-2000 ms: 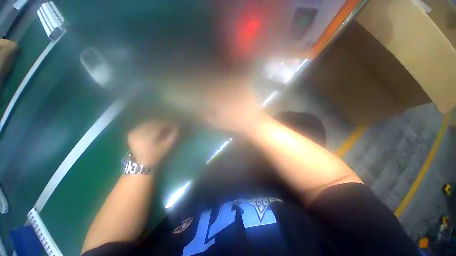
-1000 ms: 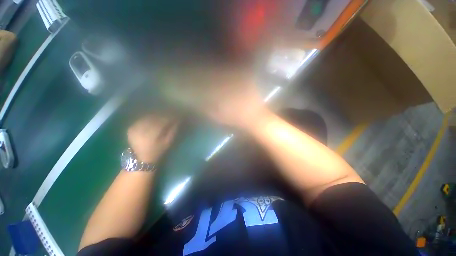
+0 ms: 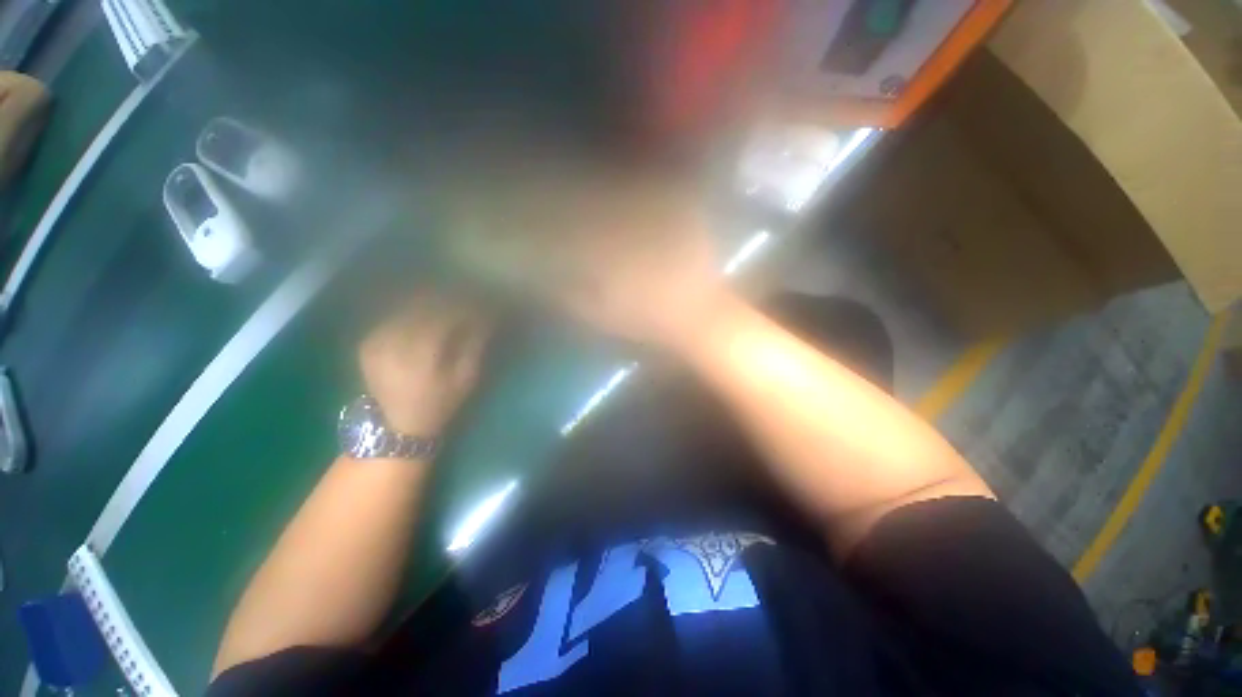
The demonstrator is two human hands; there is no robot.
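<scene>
My left hand point(image 3: 424, 357), with a metal watch at the wrist, is over the green bench left of centre, its fingers blurred. My right hand point(image 3: 640, 279) is at the centre, beside a pale blurred shape point(image 3: 511, 232) that looks like the fixture. The haze hides the fingertips of both hands, so I cannot tell whether they hold anything. Two white plastic housings lie on the green surface at upper left: one point(image 3: 207, 225) with a dark oval window, and another point(image 3: 249, 153) just behind it, partly hazy.
The machine control box point(image 3: 906, 61) with orange edge is at upper right, a red glow point(image 3: 715, 55) left of it. A cardboard carton point(image 3: 1144, 150) stands at right. A white guide strip point(image 3: 204, 388), slotted strip point(image 3: 120, 620) and blue block point(image 3: 61, 640) are at left.
The two housings at upper left have shifted slightly down and left, and now show more clearly. My left hand has moved slightly; my right hand stays nearly in place.
</scene>
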